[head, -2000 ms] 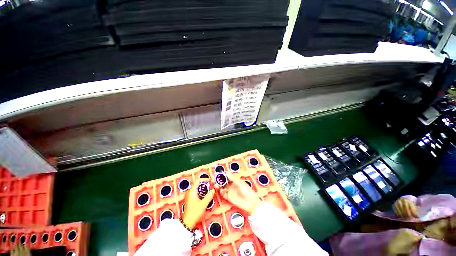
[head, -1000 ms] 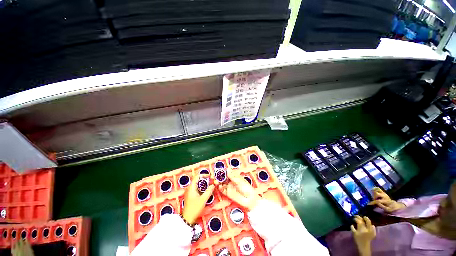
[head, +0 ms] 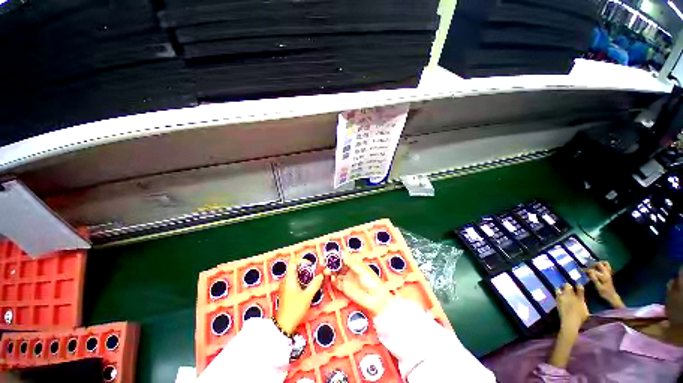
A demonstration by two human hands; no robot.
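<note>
An orange-red compartment tray (head: 234, 356) lies in front of me, with round black-faced watch heads (head: 324, 334) in many pockets and a few silver-white ones (head: 371, 367) near the front. My left hand (head: 297, 299) holds a watch head (head: 305, 274) with a lit or patterned face in its fingertips above the tray. My right hand (head: 361, 286) holds a second watch head (head: 333, 260) beside it. The two hands are close together, both in white sleeves. They hide some pockets in the middle of the tray.
A crumpled clear bag (head: 434, 263) lies right of the tray. Farther right, a person's hands (head: 573, 306) touch black trays of rectangular pieces (head: 517, 298). More orange trays (head: 45, 288) are at left. An instruction sheet (head: 368, 147) hangs at the back. A small pale packet (head: 418, 185) lies near the ledge.
My hands and both watch heads have stayed nearly in place. The neighbour's hands came in over the black trays at right and have moved up along their front row.
</note>
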